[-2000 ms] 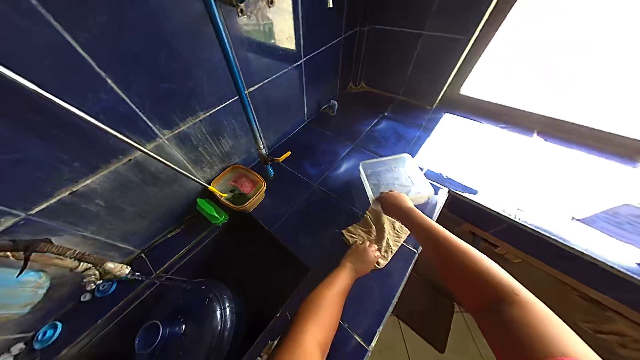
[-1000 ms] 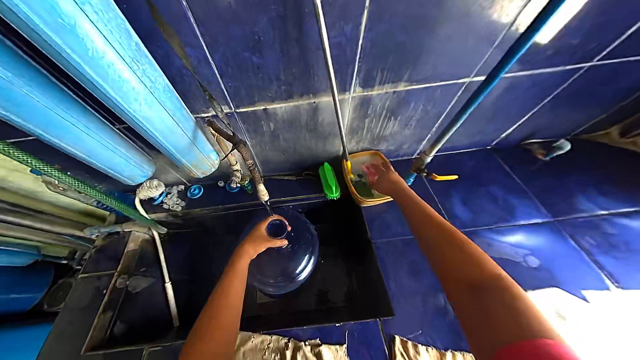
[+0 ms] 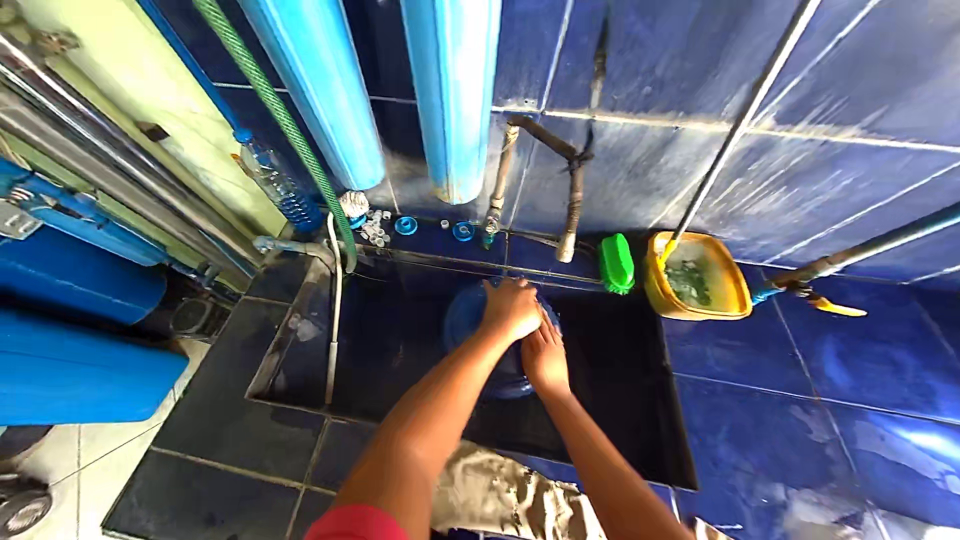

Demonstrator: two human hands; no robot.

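Note:
A large blue plastic water bottle (image 3: pixel 461 315) stands in the dark sink basin (image 3: pixel 615 405), mostly covered by my hands and forearms. On the top of the bottle rests my left hand (image 3: pixel 512 307), fingers bent around its upper part. My right hand (image 3: pixel 545 358) lies against the bottle's near right side, its fingertips meeting the left hand. Whether anything small is between the hands is hidden. Behind the basin's right part are a green scrubbing brush (image 3: pixel 616 261) and a yellow plastic tub (image 3: pixel 656 289) with a wet green thing inside.
Light blue filter housings (image 3: pixel 454 90) hang above the sink's back ledge, where blue caps (image 3: pixel 406 226) and small white pieces lie. A white pipe (image 3: pixel 335 315) crosses the basin's left side. A clear plastic bottle (image 3: pixel 281 187) stands at the back left. Beige cloth (image 3: pixel 487 487) lies at the front edge.
My right hand has left the yellow tub and come to the bottle beside my left hand. The red thing seen in the tub earlier no longer shows there. The view has shifted left.

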